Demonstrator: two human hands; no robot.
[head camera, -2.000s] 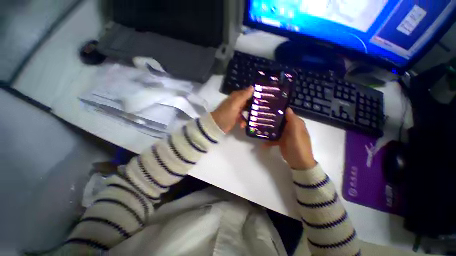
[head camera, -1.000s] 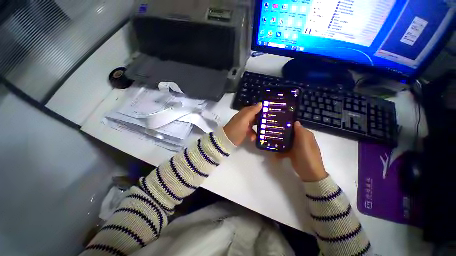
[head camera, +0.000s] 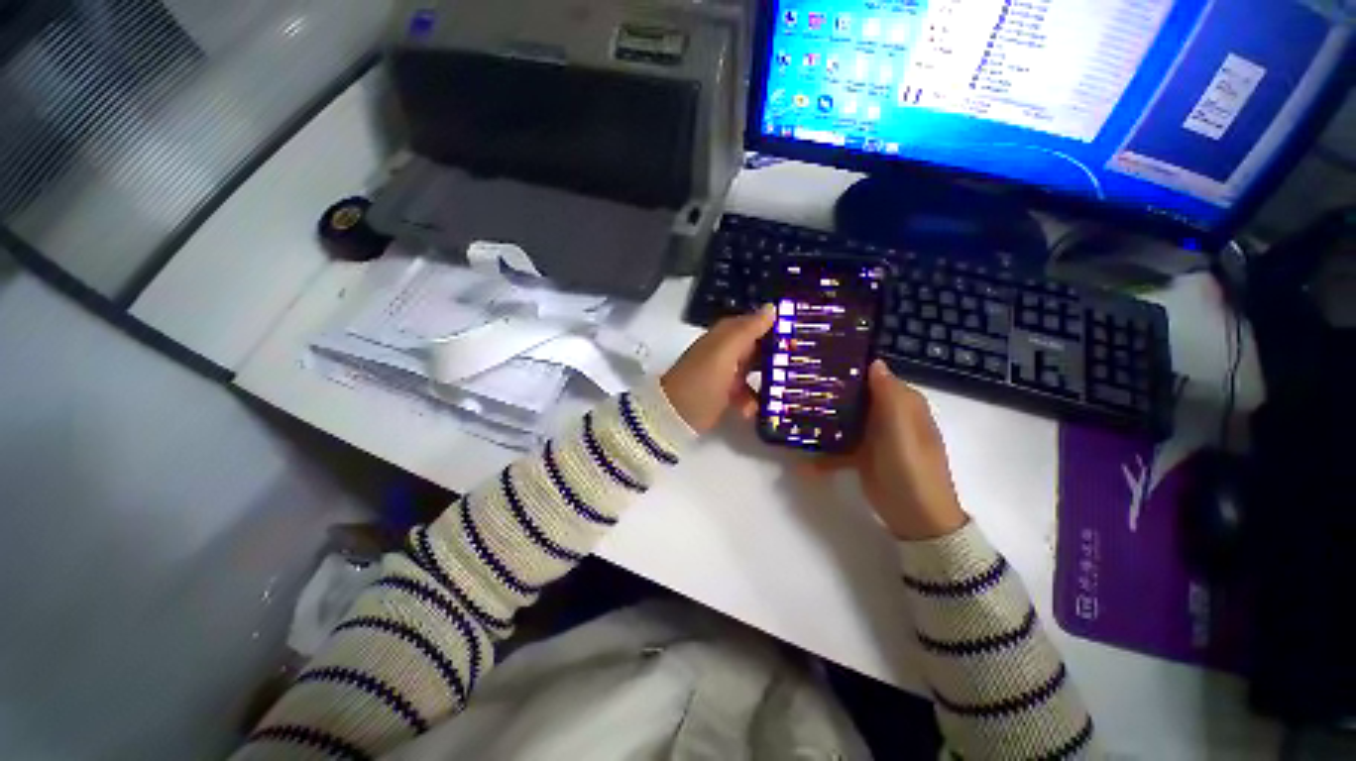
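Note:
A black smartphone (head camera: 818, 357) is held upright above the desk, in front of the keyboard. Its dark screen shows a list of bright lines. My left hand (head camera: 720, 369) grips its left edge and my right hand (head camera: 904, 446) grips its right edge and lower part. The fingers behind the phone are mostly hidden. Both sleeves are cream with dark stripes.
A black keyboard (head camera: 1011, 330) lies below the lit monitor (head camera: 1026, 89). A grey printer (head camera: 550, 127), a black ring (head camera: 351, 228) and papers (head camera: 446, 350) with curled white strips are at left. A purple mouse pad (head camera: 1108, 550) with a dark mouse (head camera: 1216, 513) and a black heap (head camera: 1306, 491) are at right.
Since the oldest frame, the view has shifted, so the desk things and hands sit lower and further right. Both hands still hold the phone. Little differs from one second ago.

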